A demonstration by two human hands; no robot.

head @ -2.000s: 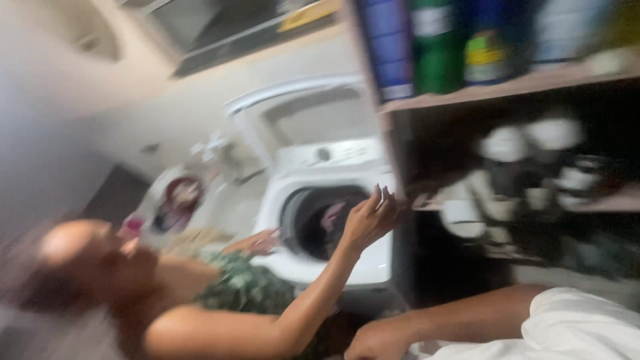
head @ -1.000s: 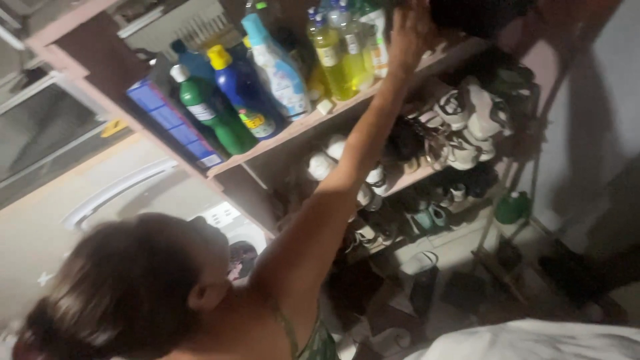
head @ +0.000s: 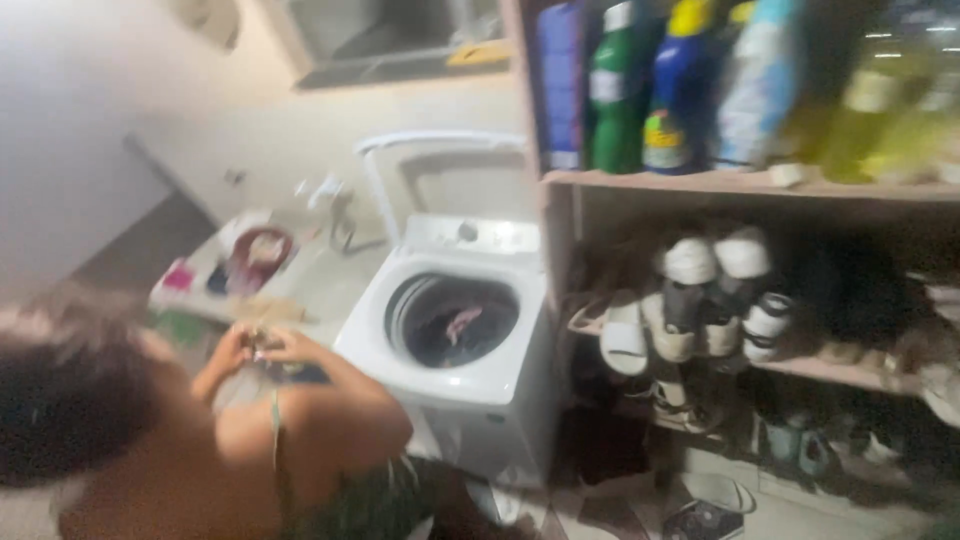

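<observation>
Neither my left hand nor my right hand shows in this view. Left of the middle, a white top-loading washing machine (head: 450, 386) stands with its lid (head: 457, 176) raised and dark and pinkish clothes (head: 465, 322) in the drum. Another person (head: 285, 450), seen from behind at the lower left, holds a small item (head: 261, 345) between both hands beside the washer; blur hides what it is.
A wooden shelf (head: 675, 180) at the right bears a green bottle (head: 616, 97), a blue bottle (head: 675, 90) and others. Shoes (head: 690, 262) fill the racks below. A sink counter (head: 322, 285) with a dark red bowl (head: 277, 247) adjoins the washer; sandals (head: 705, 517) lie on the floor.
The other person's arm, raised to the bottles on the shelf a second ago, is down, and both their hands are together by the washer. The view has swung back left.
</observation>
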